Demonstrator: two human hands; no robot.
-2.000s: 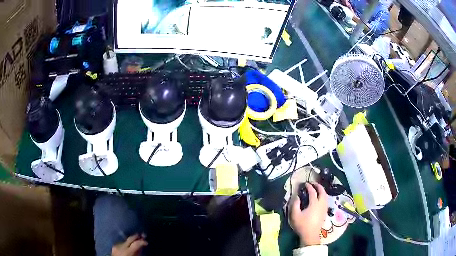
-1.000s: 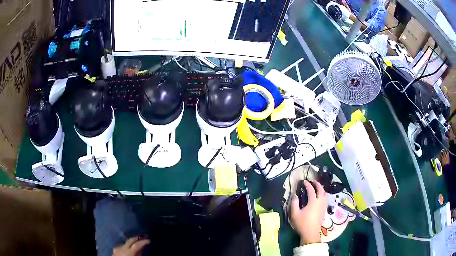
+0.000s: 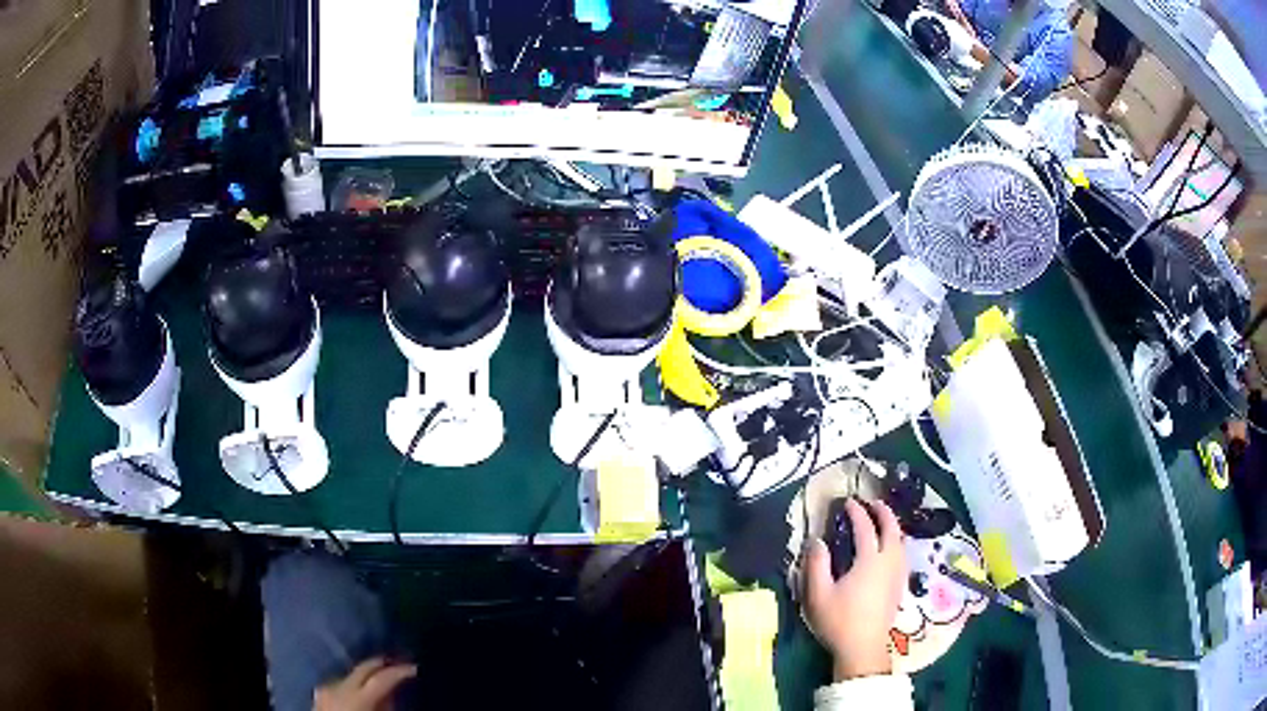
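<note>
My right hand (image 3: 859,597) rests over a small black computer mouse (image 3: 842,535) on a round pale mouse pad (image 3: 934,618) with a cartoon face. My left hand (image 3: 364,686) is low at the bottom edge, partly cut off, over my lap; its fingers are partly hidden and I cannot tell if it holds anything. Several white PTZ cameras with glossy black ball heads stand in a row on the green bench, one at the far left (image 3: 135,417) and one at the right end (image 3: 611,313). Their black leads hang over the bench edge. A bright monitor (image 3: 375,84) stands behind them.
A keyboard (image 3: 348,250) lies behind the cameras. A crowded power strip (image 3: 834,438), yellow tape roll (image 3: 750,299), long white box (image 3: 1014,472) and desk fan (image 3: 982,220) are at the right. A brown carton (image 3: 56,208) stands at the left. Another person's sleeve (image 3: 1049,53) shows at the upper right.
The picture on the monitor has changed from a mostly white window to a dark camera-like view. My right hand stays on the mouse, and the cameras have not moved.
</note>
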